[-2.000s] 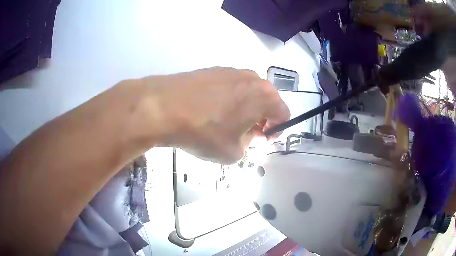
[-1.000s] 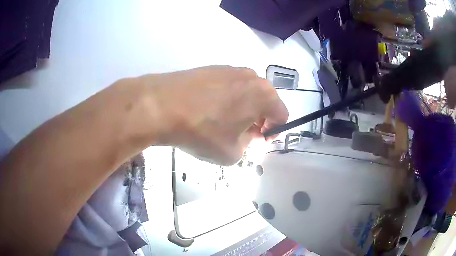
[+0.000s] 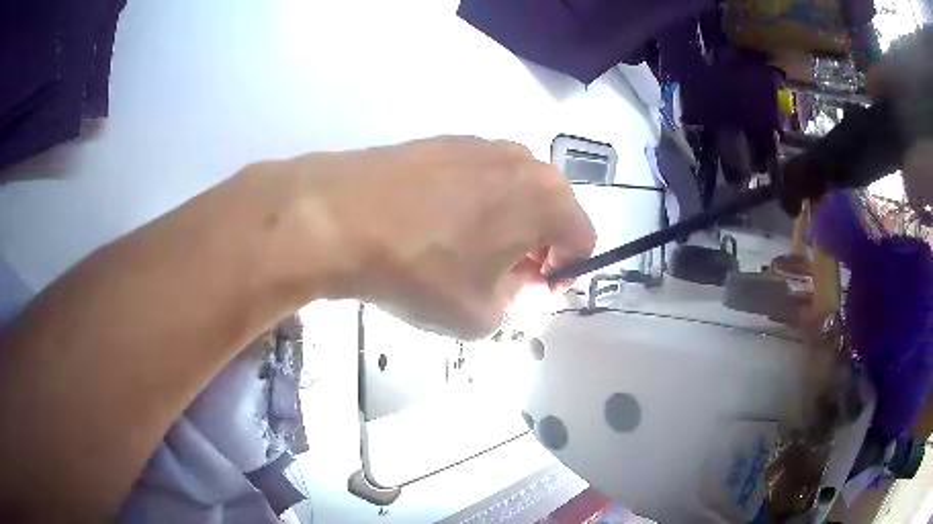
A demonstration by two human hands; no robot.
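Note:
The screwdriver [image 3: 665, 237] has a long dark shaft slanting from upper right down to the machine head [image 3: 655, 379]. My left hand [image 3: 481, 230] reaches in from the lower left with curled fingers. Its fingertips close around the screwdriver's tip beside the needle area. Glare hides the tip and any small part there. My right hand [image 3: 913, 102] is blurred and cut off at the right edge, around the screwdriver's dark handle. Small metal parts of the needle area [image 3: 458, 358] show faintly below my left hand.
White machine bed [image 3: 409, 450] with a dark seam lies below. Dark purple fabric [image 3: 51, 82] is at upper left, more [image 3: 583, 31] at the top. Pale lilac fabric [image 3: 215, 440] is under my left forearm. A ruler strip [image 3: 522, 496] and purple fluffy thing [image 3: 890, 317] also show.
The right hand and screwdriver handle have shifted slightly. The left hand stays in nearly the same place at the tip.

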